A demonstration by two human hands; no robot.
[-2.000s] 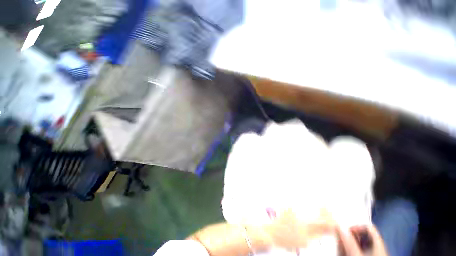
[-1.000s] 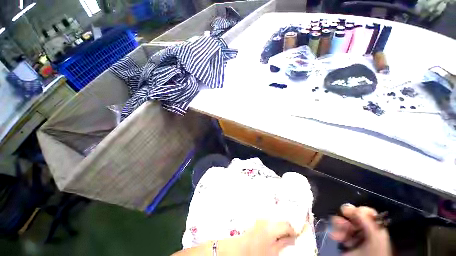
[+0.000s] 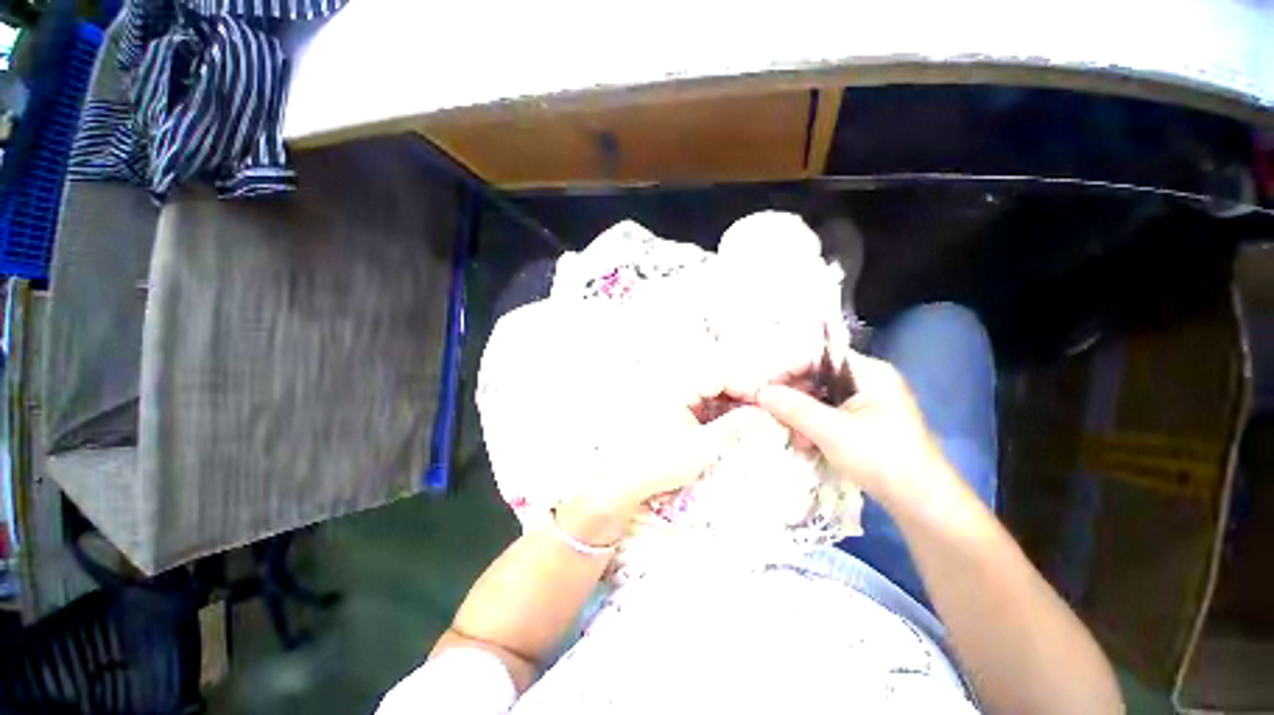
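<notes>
A white floral-print garment point(image 3: 615, 335) with small pink-red flowers lies bunched over my thighs, largely overexposed. My left hand point(image 3: 657, 454), with a thin band at the wrist, comes from the lower left and pinches the cloth near its middle. My right hand point(image 3: 852, 412) comes from the lower right; its thumb and fingertips meet the left fingertips at the same fold. A small dark object shows at the right fingers, too unclear to name. No needle or thread can be made out.
A white-topped table with a wooden drawer point(image 3: 629, 144) runs across the top. A grey-brown fabric bin point(image 3: 301, 363) with a blue edge stands at left, a striped garment point(image 3: 210, 105) over its rim. A cardboard box point(image 3: 1153, 461) is at right, a black chair point(image 3: 119, 650) at lower left.
The view has tilted down toward my lap and the tabletop items have left it. My right hand, apart from the garment one second ago, is now at the cloth beside my left.
</notes>
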